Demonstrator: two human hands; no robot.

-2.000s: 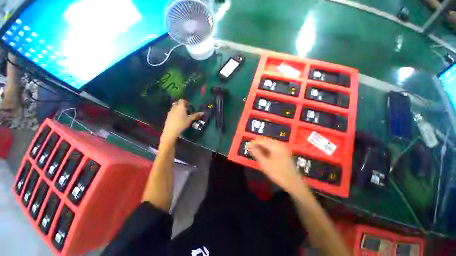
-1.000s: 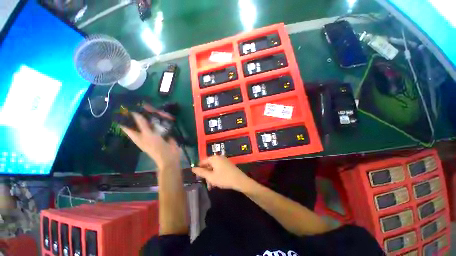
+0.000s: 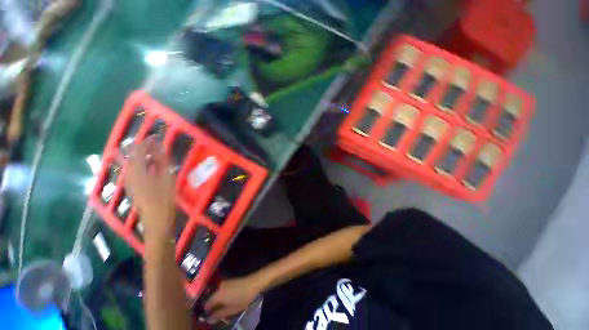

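The red phone tray (image 3: 219, 242) lies turned in the blurred view. Black phone backs with white labels (image 3: 229, 190) sit in its slots, and one slot holds only a white label slip (image 3: 203, 173). My left hand (image 3: 150, 169) is over the middle of the tray, covering some slots; blur hides whether it holds anything. My right hand (image 3: 229, 298) is low beside the tray's near-left corner, fingers bent, with something dark at the fingertips that I cannot make out. A black object with a white label (image 3: 259, 117) lies right of the tray.
A stack of red trays (image 3: 413, 169) with gold phones stands on the right, with a red stool (image 3: 497, 32) behind it. A green-printed mat (image 3: 290, 61) is at the top. A fan (image 3: 44, 285), a monitor edge (image 3: 29, 314) and a white-labelled device (image 3: 101, 246) are at lower left.
The view has swung and tilted towards the right-hand tray stack. My left hand has moved from left of the tray to over it. My right hand stays near the tray's near-left corner.
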